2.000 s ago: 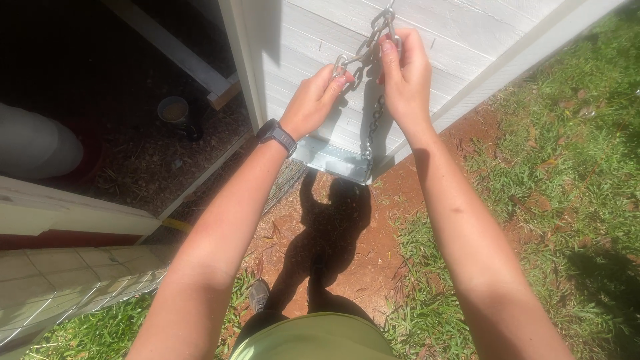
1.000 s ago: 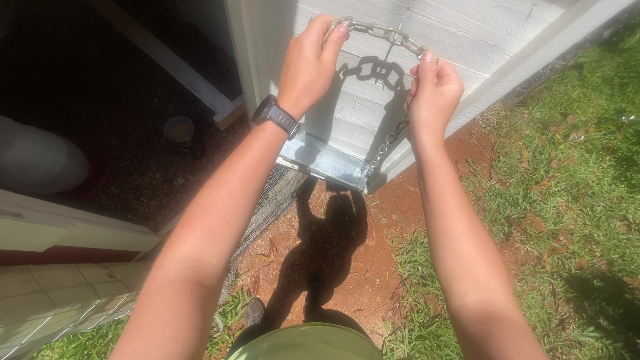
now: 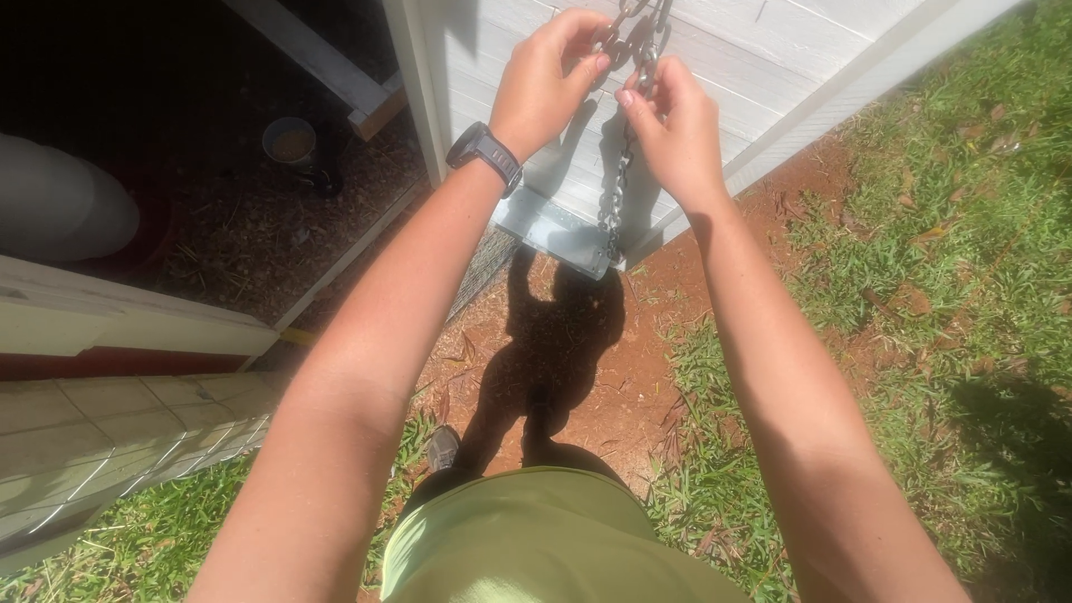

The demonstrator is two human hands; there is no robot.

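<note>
A metal link chain (image 3: 618, 180) hangs against a white wooden board door (image 3: 720, 59). At the top, my left hand (image 3: 548, 79), with a dark watch on its wrist, pinches one stretch of the chain between thumb and fingers. Just to its right and a little lower, my right hand (image 3: 677, 126) grips another stretch. Both stretches run up past the view's top edge, where their ends are hidden. Below my hands the chain drops to the corner of a galvanized metal plate (image 3: 553, 230) at the door's bottom edge.
Left of the door is a dark enclosure with a cup-like container (image 3: 289, 141), a pale rounded object (image 3: 63, 201) and a timber beam (image 3: 306, 54). Wire mesh (image 3: 126, 419) covers the lower left wall. Red soil (image 3: 645, 352) and grass (image 3: 946, 251) lie below and to the right.
One second ago my hands held the chain spread in an arc between them; now they are close together, with the chain's stretches running upward. My right hand has come in toward my left.
</note>
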